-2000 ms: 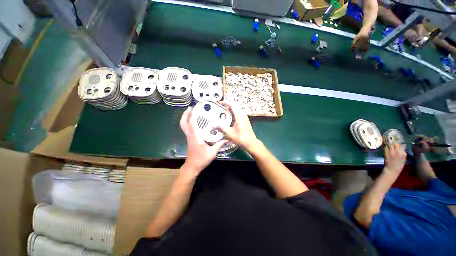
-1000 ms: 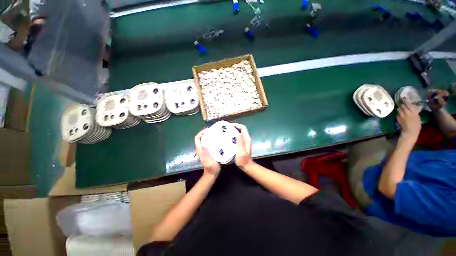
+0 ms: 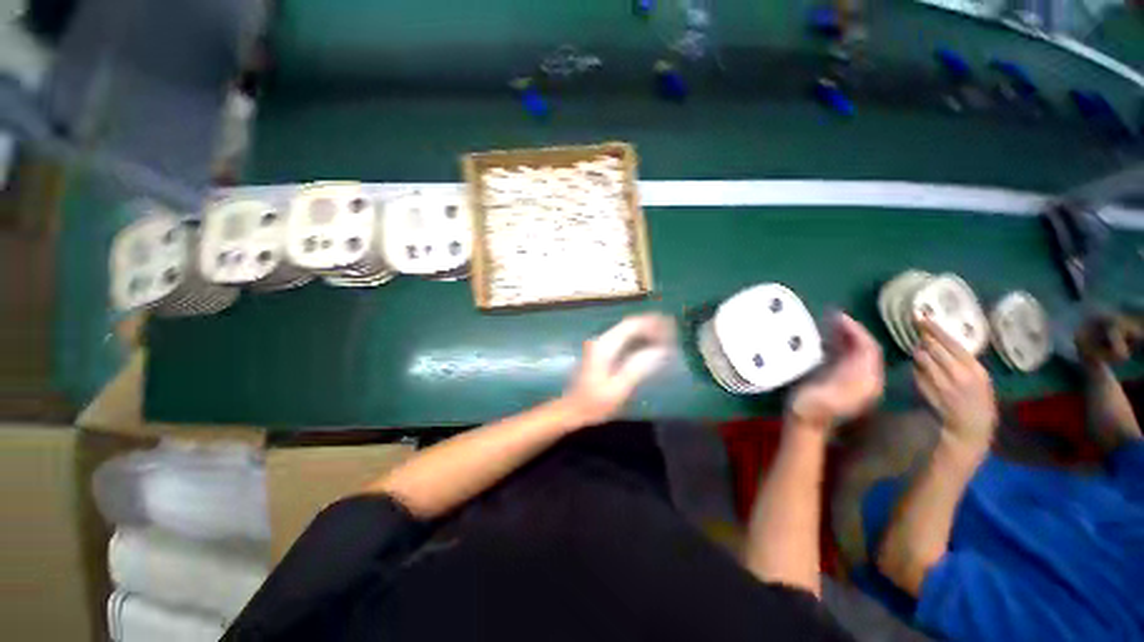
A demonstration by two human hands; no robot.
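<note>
A small stack of off-white front covers [image 3: 768, 339] stands on the green bench, right of the parts tray, its top cover showing the plainer side with three dark holes. My left hand [image 3: 621, 364] is blurred, left of the stack and apart from it, fingers apart and empty. My right hand [image 3: 843, 374] is at the stack's right side, fingers apart, not gripping; whether a fingertip touches it is unclear. The cardboard parts tray [image 3: 558, 232] is full of small off-white pieces. Several other stacks of covers [image 3: 333, 230] stand in a row left of the tray.
At the right, a neighbouring worker in blue [image 3: 1016, 502] has a hand on another stack of covers [image 3: 956, 314]. Blue wired components [image 3: 672, 84] lie on the far side. An open carton with rows of covers [image 3: 188, 564] is at the lower left.
The covers that were between my hands now stand on the bench farther right. My hands have let go and moved apart. The neighbour's hand has moved onto the nearby stack.
</note>
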